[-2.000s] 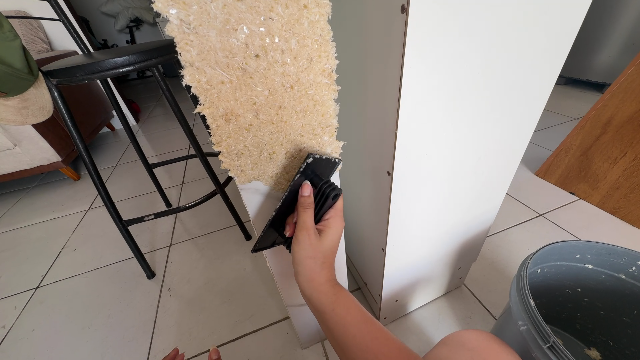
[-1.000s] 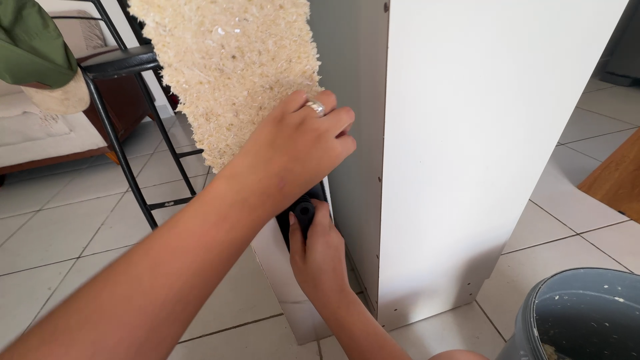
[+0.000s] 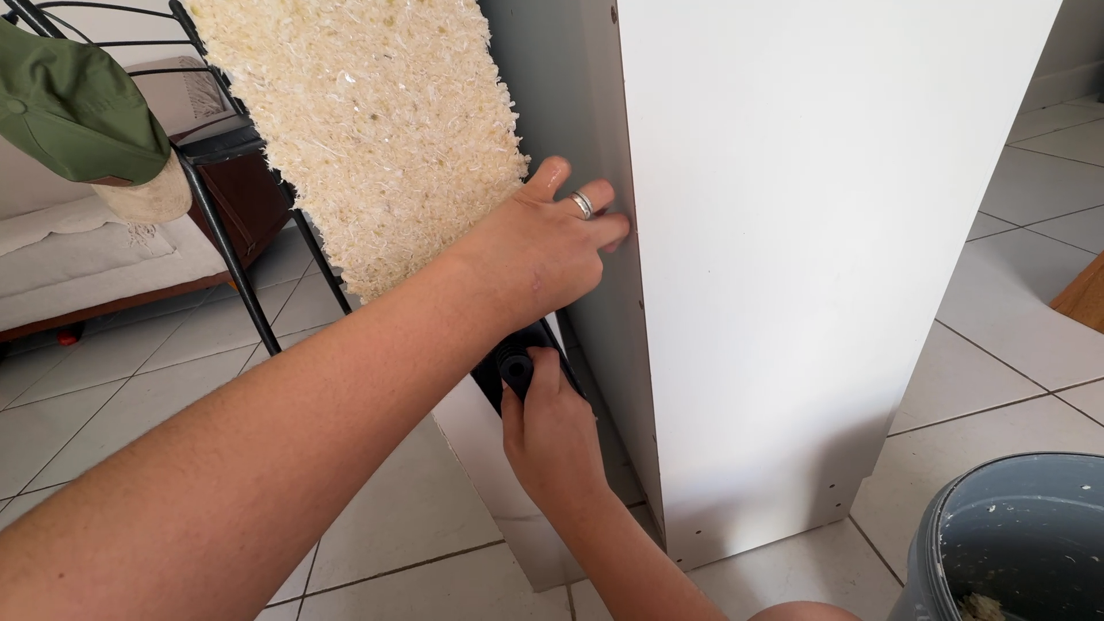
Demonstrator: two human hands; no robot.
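My right hand grips the handle of a black plastic trowel, which lies against a narrow white panel at its uncoated lower part. Above, a rough cream-coloured, fibrous coating covers the panel. My left hand, with a ring on one finger, is just above the trowel at the coating's lower right edge; its fingers are bent and apart, and some fingertips are hidden. Whether it touches the coating or holds a bit of material cannot be told.
A white cabinet or box unit stands close on the right. A grey bucket with residue inside is at the lower right. A black metal chair with a green cap stands at the left, before a sofa. The floor is tiled.
My left hand has come up from the bottom edge to the coating's lower right edge. The trowel, tilted across the panel at first, is now lower, with its handle end towards me.
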